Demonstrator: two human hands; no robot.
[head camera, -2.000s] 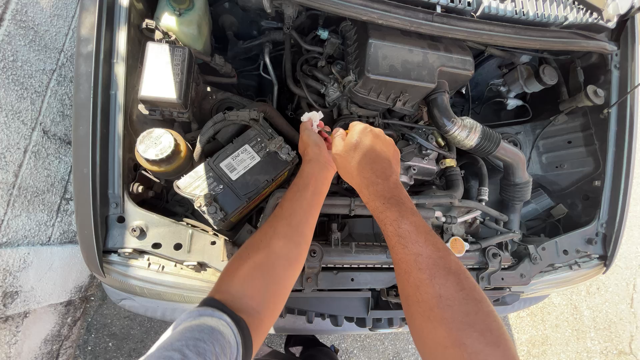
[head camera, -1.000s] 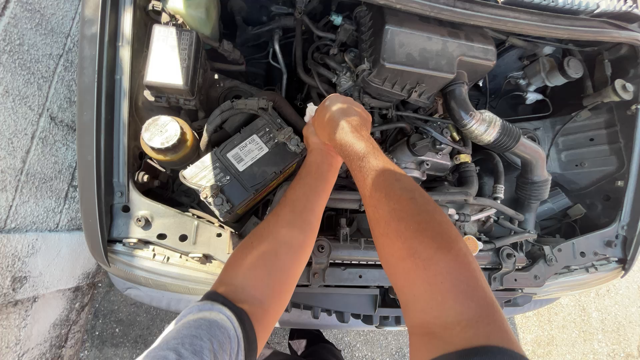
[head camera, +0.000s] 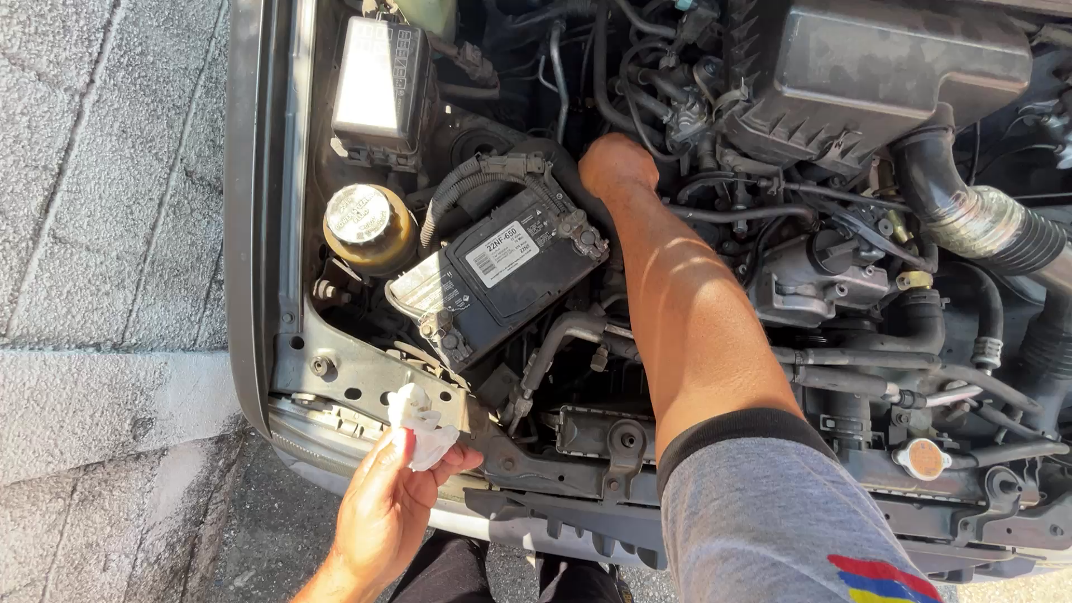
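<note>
My left hand (head camera: 400, 494) holds a crumpled white piece, perhaps tissue or thin plastic (head camera: 421, 427), between thumb and fingers above the front metal panel of the engine bay. My right hand (head camera: 618, 170) reaches deep beside the black car battery (head camera: 536, 289), toward the hoses left of the air filter housing. Its fingers point down out of sight, so what they touch or hold cannot be seen. The battery has a white label, and a corrugated cable sleeve (head camera: 452, 197) curves past its rear edge.
A reservoir with a pale cap (head camera: 358, 213) and a black fuse box (head camera: 381, 84) stand at the left. The black air filter housing (head camera: 888, 67) and its intake duct (head camera: 980, 218) lie at the right. The radiator cap (head camera: 921, 459) is near the front edge.
My hands were together beside the battery and are now apart. The left hand has drawn back to the front edge with the white piece; the right hand is down among the hoses. The view is closer.
</note>
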